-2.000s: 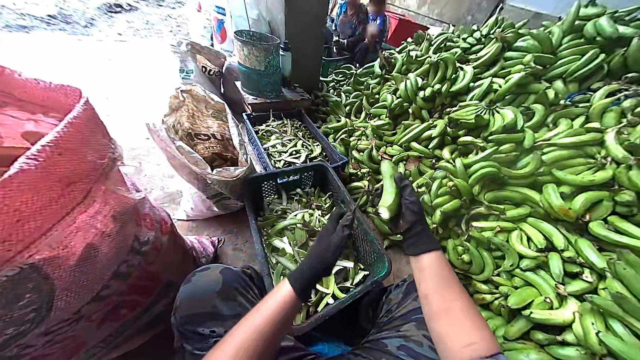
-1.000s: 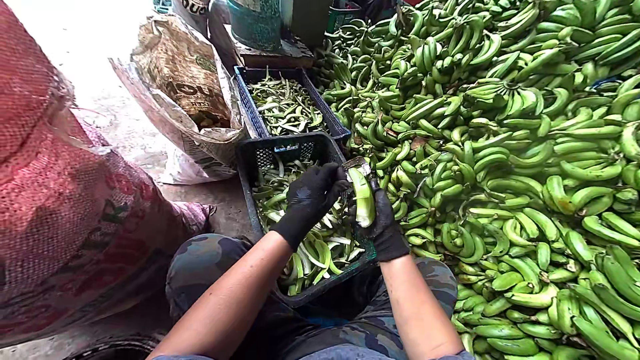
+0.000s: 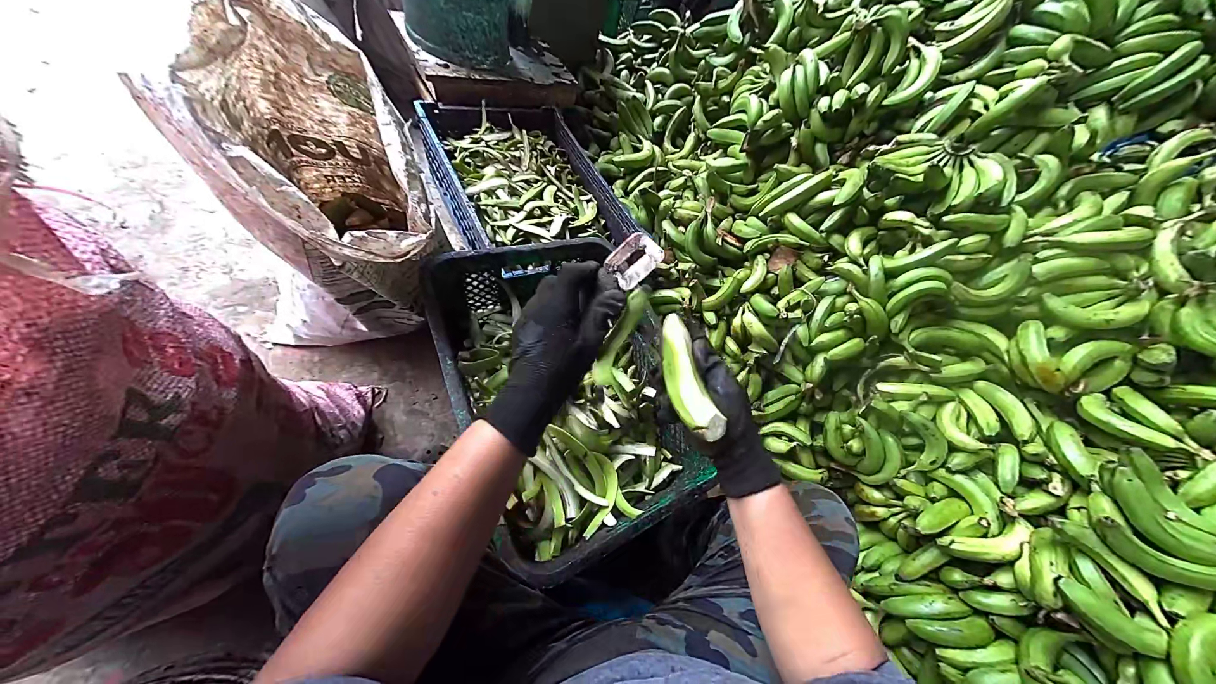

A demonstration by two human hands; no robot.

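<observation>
My left hand (image 3: 562, 332), in a black glove, grips a Y-shaped peeler (image 3: 635, 260) with a metal head. A strip of green peel (image 3: 622, 332) hangs just below the peeler. Close by on the right, my gloved right hand (image 3: 733, 418) holds a partly peeled green plantain (image 3: 689, 375), tilted, with pale stripes along it and a pale lower end. Both hands are over the right side of a dark plastic crate (image 3: 546, 572) that holds many loose peels (image 3: 579, 465). The left hand's fingers partly hide the peeler's handle.
A large heap of green plantains (image 3: 959, 285) covers the right side. Behind the near crate stands a second blue crate (image 3: 454, 180) of peels. An open woven sack (image 3: 285, 190) and a bulging red mesh sack (image 3: 133, 427) are on the left. A green bucket (image 3: 461, 28) is at the top.
The view has tilted down since two seconds ago. The peeler was at the plantain's upper end one second ago and is now apart from it. More pale surface shows on the plantain than two seconds ago.
</observation>
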